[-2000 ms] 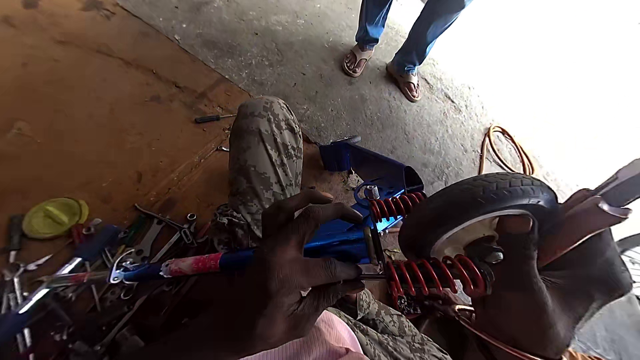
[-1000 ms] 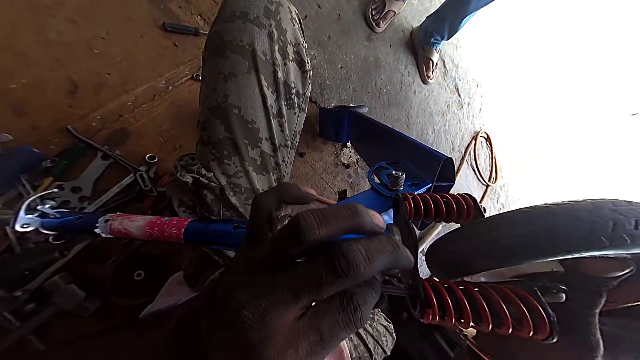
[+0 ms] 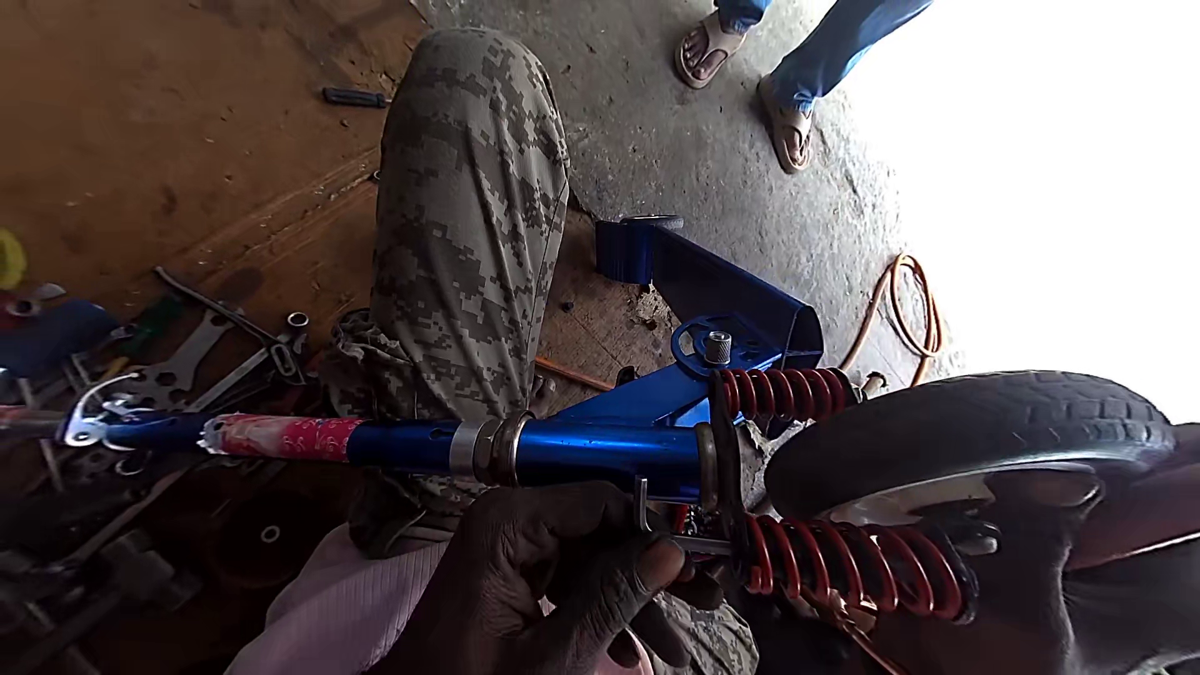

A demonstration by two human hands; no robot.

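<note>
My left hand (image 3: 581, 572) pinches an L-shaped metal hex key (image 3: 642, 506) beside the lower red coil spring (image 3: 844, 562); its long arm runs to the bracket at the spring's end. My right hand (image 3: 1022, 553) is at the small black-tyred wheel (image 3: 975, 436), its fingers by the hub; part of it is dark. A second red spring (image 3: 783, 394) lies above. The blue scooter stem tube (image 3: 600, 455) crosses my lap, with a worn pink sticker (image 3: 281, 437) and a quick-release clamp (image 3: 103, 422) to the left. A blue folding bracket (image 3: 717, 347) joins the blue deck (image 3: 722, 281).
Wrenches (image 3: 202, 352), a hammer (image 3: 131, 572) and other tools lie at the left on a brown surface. A black-handled screwdriver (image 3: 354, 97) lies near my camouflage-clad knee (image 3: 469, 187). An orange hose (image 3: 914, 309) is coiled on concrete. A person's sandalled feet (image 3: 792, 131) stand beyond.
The fingers of my left hand, over the fork bracket one second ago, are now lower, below the blue tube, with the hex key plainly visible. The view has shifted.
</note>
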